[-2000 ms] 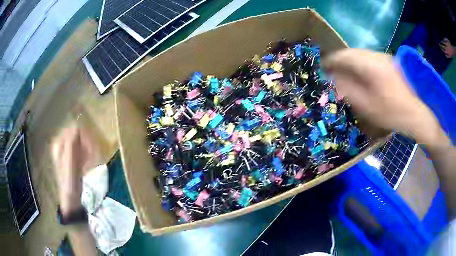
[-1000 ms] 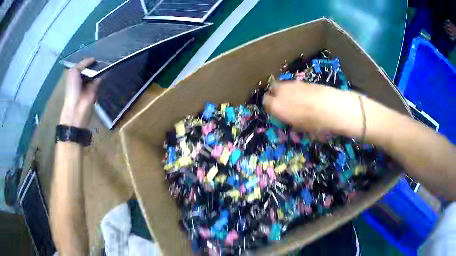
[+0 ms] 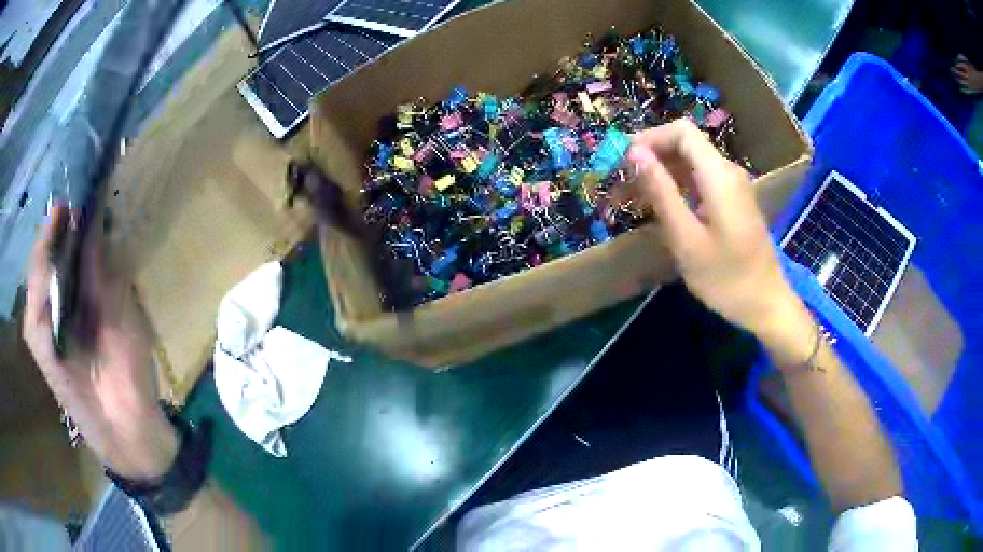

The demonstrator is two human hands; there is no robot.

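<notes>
My left hand (image 3: 108, 383) is at the left edge, gripping a solar panel (image 3: 99, 178) that is tilted nearly edge-on and blurred. A dark blurred cord (image 3: 323, 199) hangs over the left side of an open carton (image 3: 517, 318) filled with multicoloured binder clips (image 3: 507, 205). My right hand (image 3: 722, 232) is over the carton's right part, with a teal binder clip (image 3: 611, 151) pinched between thumb and forefinger.
Several panels (image 3: 323, 65) lie behind the carton on cardboard (image 3: 205, 194). A white cloth (image 3: 264, 367) lies on the green bench (image 3: 399, 431). A blue crate (image 3: 884, 108) at right holds a panel (image 3: 852, 243). Another person's hand (image 3: 967, 73) shows at upper right.
My left hand has lifted a panel off the pile and brought it left and nearer. My right hand has come up from the clips with a teal one. The view has shifted.
</notes>
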